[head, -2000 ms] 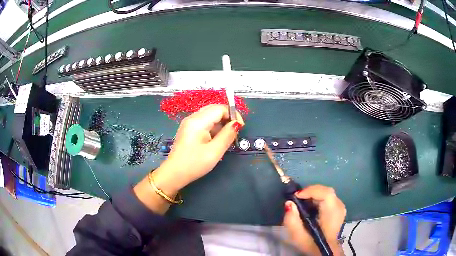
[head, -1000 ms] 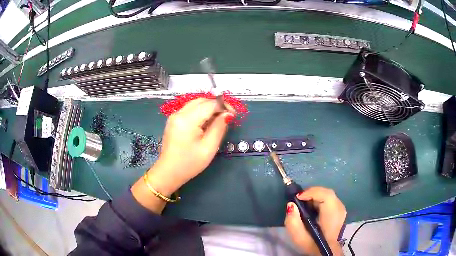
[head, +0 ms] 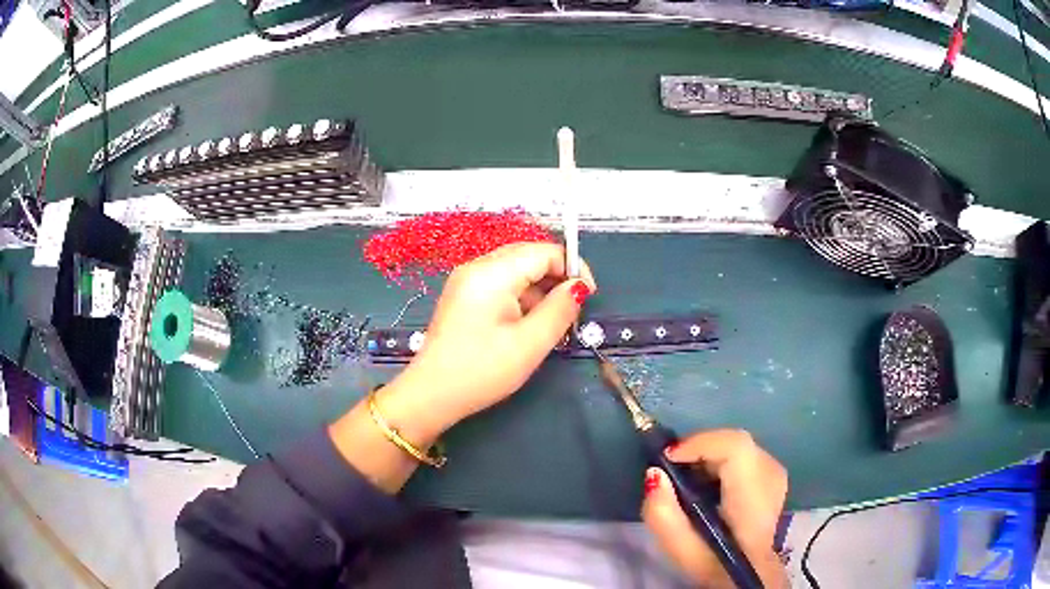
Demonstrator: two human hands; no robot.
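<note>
My left hand [head: 495,328] holds slim pale tweezers [head: 568,184], their wide end pointing up; the tips are hidden by my fingers over the bar. My right hand [head: 725,495] holds the soldering iron [head: 691,495], its thin tip just below a white LED disc [head: 592,334]; whether it touches cannot be told. The black LED bar housing [head: 679,334] lies on the green mat, its middle hidden by my left hand. A thin silvery strand [head: 409,308] shows left of my left hand.
Behind my left hand lies a red wire heap [head: 443,244]; black bits [head: 317,342] lie left. A solder spool [head: 190,328] and stacked bars [head: 271,178] stand left. A fan [head: 881,213], a scoop-shaped holder [head: 913,374] and a grey bar [head: 766,98] are to the right.
My left hand with the tweezers has moved from the red heap right and down to the bar. The iron tip has shifted slightly left and down.
</note>
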